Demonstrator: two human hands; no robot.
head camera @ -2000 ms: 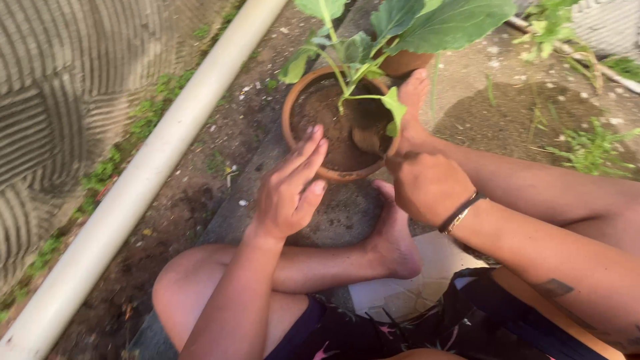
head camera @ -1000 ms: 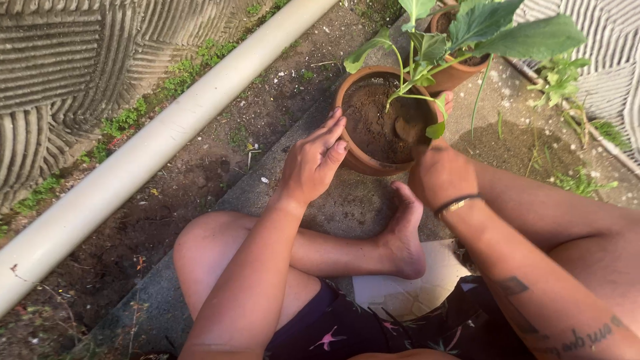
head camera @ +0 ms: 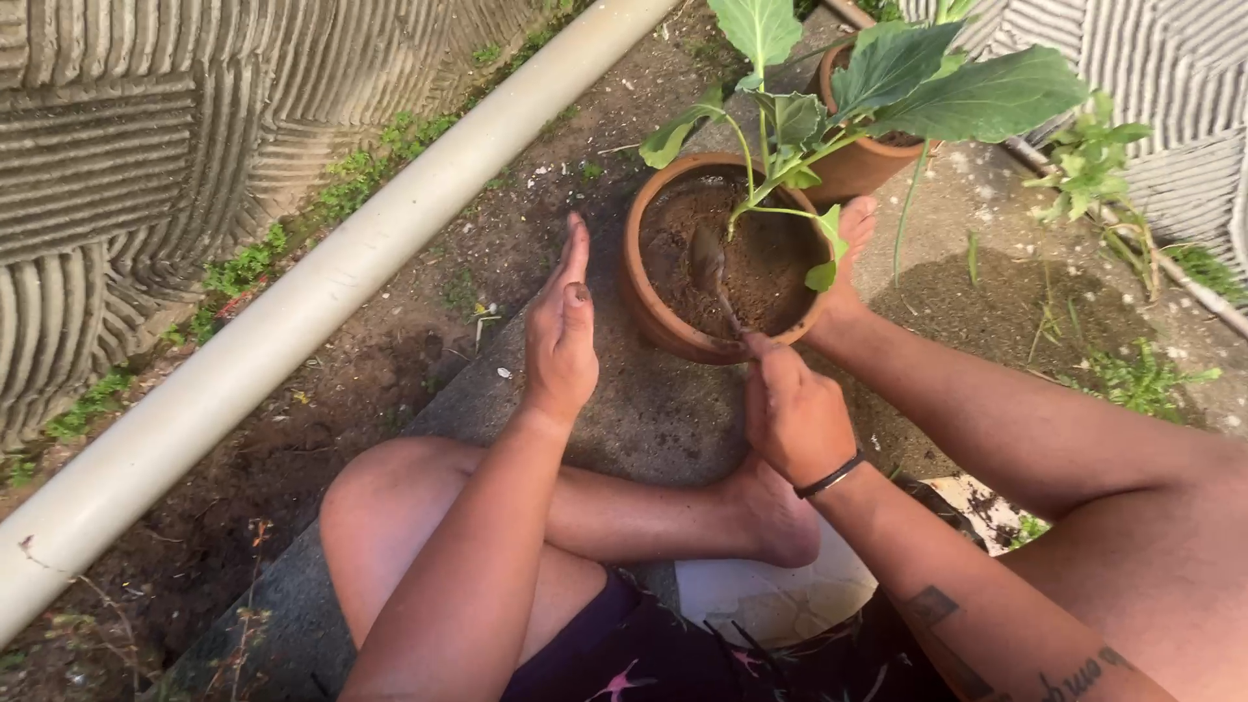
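A round terracotta pot [head camera: 668, 325] stands on the concrete with soil [head camera: 770, 263] in it and a broad-leaved green plant [head camera: 762, 195] rising from the soil. My right hand [head camera: 799, 414], at the pot's near rim, grips a small metal trowel or spoon [head camera: 709, 258]; its bowl lies on the soil left of the stem, and its handle is mostly hidden in my fist. My left hand [head camera: 563, 341] is raised just left of the pot, apart from it, palm turned toward it, holding nothing. A black band circles my right wrist.
Behind the pot stands a second terracotta pot [head camera: 853, 171]. A long pale pipe [head camera: 331, 283] runs diagonally at left, beside bare dirt and a textured wall [head camera: 127, 146]. My bare feet flank the near pot. A pale tile [head camera: 770, 590] lies by my folded leg; weeds [head camera: 1141, 380] grow at right.
My left hand has come away from the pot's left rim, where it rested one second ago. The tool's bowl has moved from the right part of the soil to the left of the stem.
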